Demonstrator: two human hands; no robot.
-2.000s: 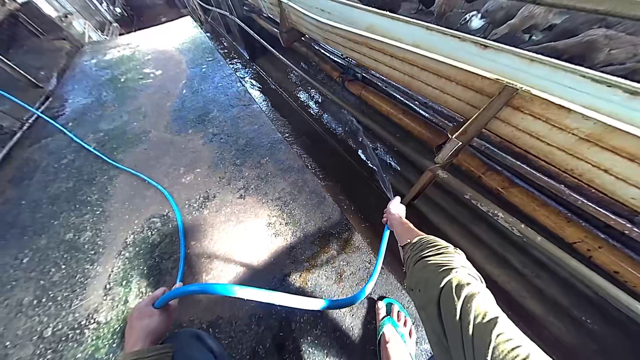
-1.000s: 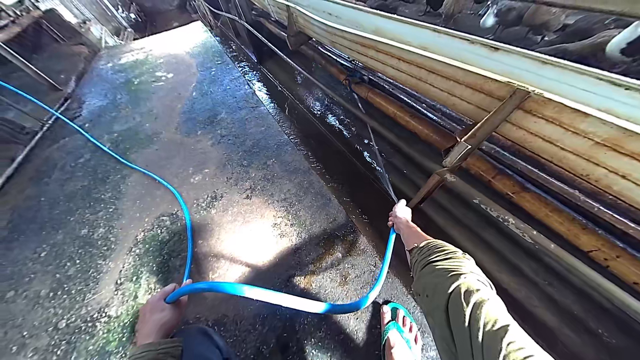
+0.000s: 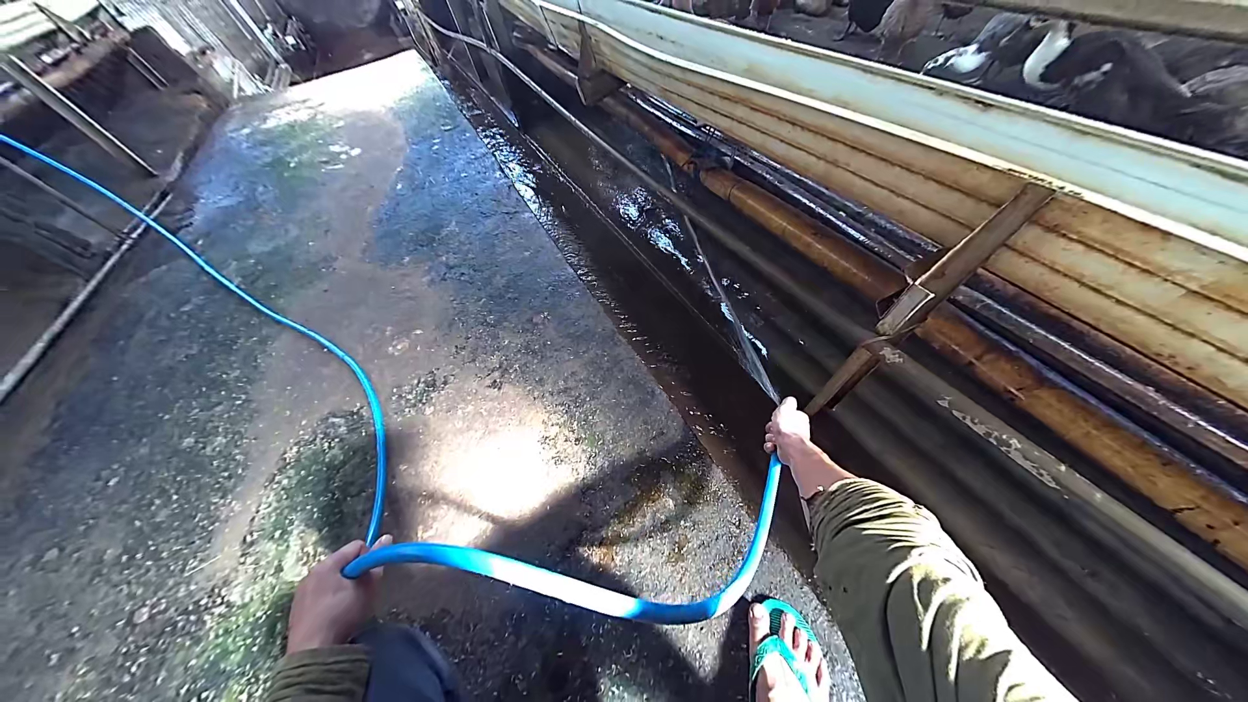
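Observation:
A blue hose [image 3: 585, 588] runs in a curve between my two hands. My right hand [image 3: 788, 429] is closed round its end, beside the dark gutter, and a jet of water [image 3: 726, 307] sprays away from it into the channel. At the lower left, my left hand [image 3: 334, 597] grips the hose at a bend. From there the rest of the hose trails over the wet concrete walkway [image 3: 322, 263] toward the upper left. The hose's very tip is hidden by my right fingers.
A wet gutter [image 3: 624, 214] lies right of the walkway. Beyond it run a rusty pipe [image 3: 770, 210] and a corrugated metal trough [image 3: 838, 146] with a wooden brace [image 3: 960, 258]. Ducks [image 3: 1072, 63] stand behind. My foot in a green flip-flop [image 3: 785, 648] is near the gutter's edge. Rails [image 3: 88, 292] line the left.
The water jet has shifted its direction slightly within the gutter. Both hands keep their hold on the hose.

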